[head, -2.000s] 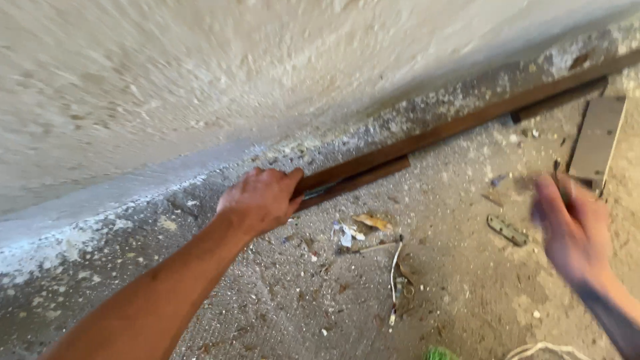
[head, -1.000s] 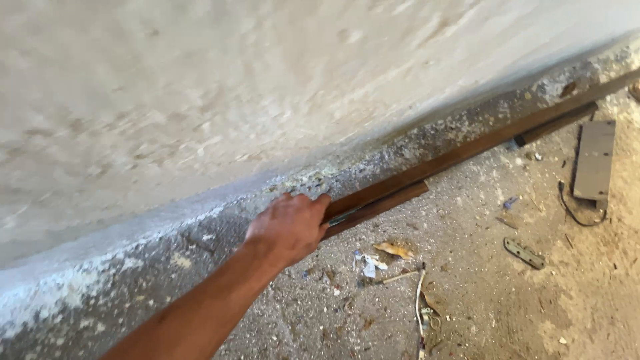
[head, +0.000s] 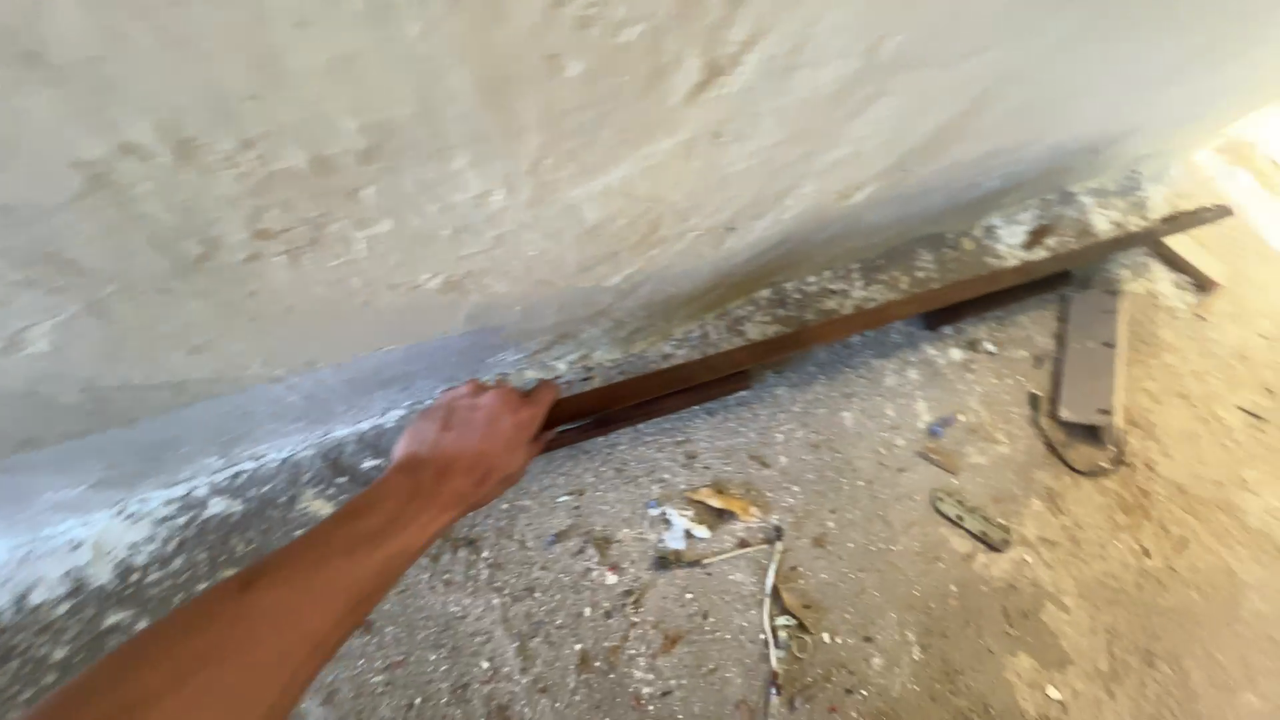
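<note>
My left hand (head: 475,440) grips the near end of a long brown bar (head: 850,325), which looks like wood or rusty metal. From the hand, the bar runs up and right along the foot of the wall. A shorter dark piece (head: 655,405) lies along its lower side near my fingers, and another dark piece (head: 995,300) lies under it farther along. My fingertips are hidden behind the bar's end. My right hand is out of the picture.
A rough plastered wall (head: 500,180) rises behind the bar. On the dusty floor are a grey-brown flat box (head: 1088,355) with a dark cord, a small perforated plate (head: 970,518), a white wire (head: 770,600), a yellowish scrap (head: 725,500) and white scraps (head: 682,528).
My right hand, seen at the right two seconds ago, has left the picture. My left hand keeps its hold on the bar. The view has shifted, showing the bar's far end.
</note>
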